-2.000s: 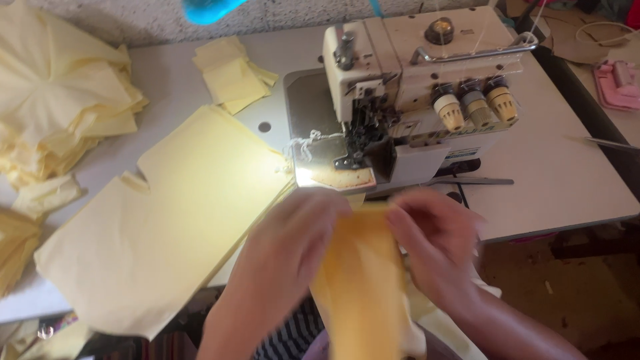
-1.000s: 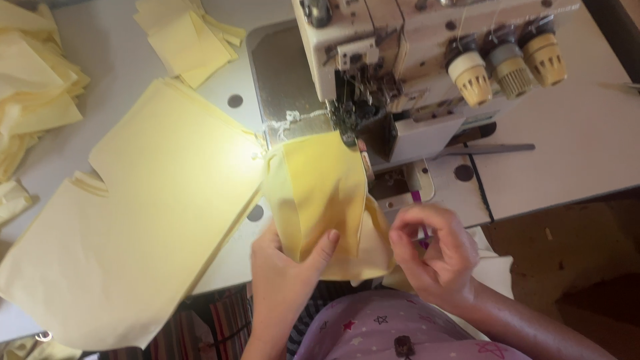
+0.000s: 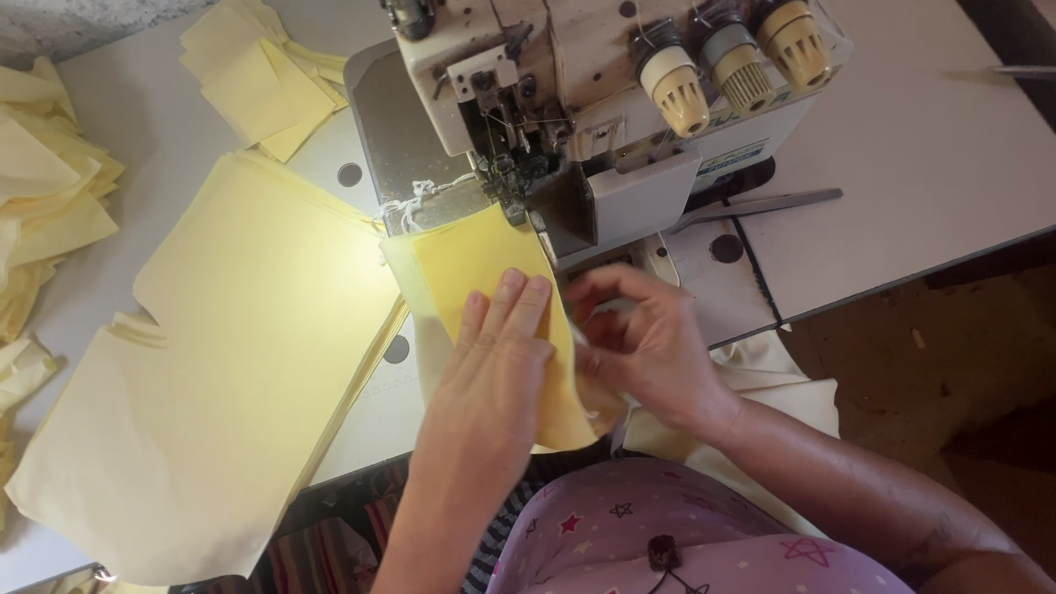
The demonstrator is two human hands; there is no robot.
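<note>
A yellow fabric piece (image 3: 495, 256) lies over a paler layer at the serger (image 3: 536, 99), its far edge at the presser foot (image 3: 513, 206). My left hand (image 3: 503, 355) rests flat on the yellow fabric, fingers pointing toward the foot. At the fabric's right edge is my right hand (image 3: 639, 338), slightly blurred, with curled fingers; its fingertips are partly hidden, so whether they pinch the cloth cannot be told. White thread chains (image 3: 421, 194) lie on the machine plate left of the foot.
A stack of large pale yellow fabric pieces (image 3: 247, 355) covers the table's left side. Smaller cut pieces (image 3: 264, 82) and a crumpled fabric pile (image 3: 41, 181) lie behind and beside it. Metal tweezers (image 3: 767, 206) lie right of the machine. Pale cloth (image 3: 742, 388) hangs near my right forearm.
Two seconds ago both hands held the yellow fabric in front of the machine; now it lies at the presser foot. Since one second ago, my left hand has moved onto its top and my right hand to its edge.
</note>
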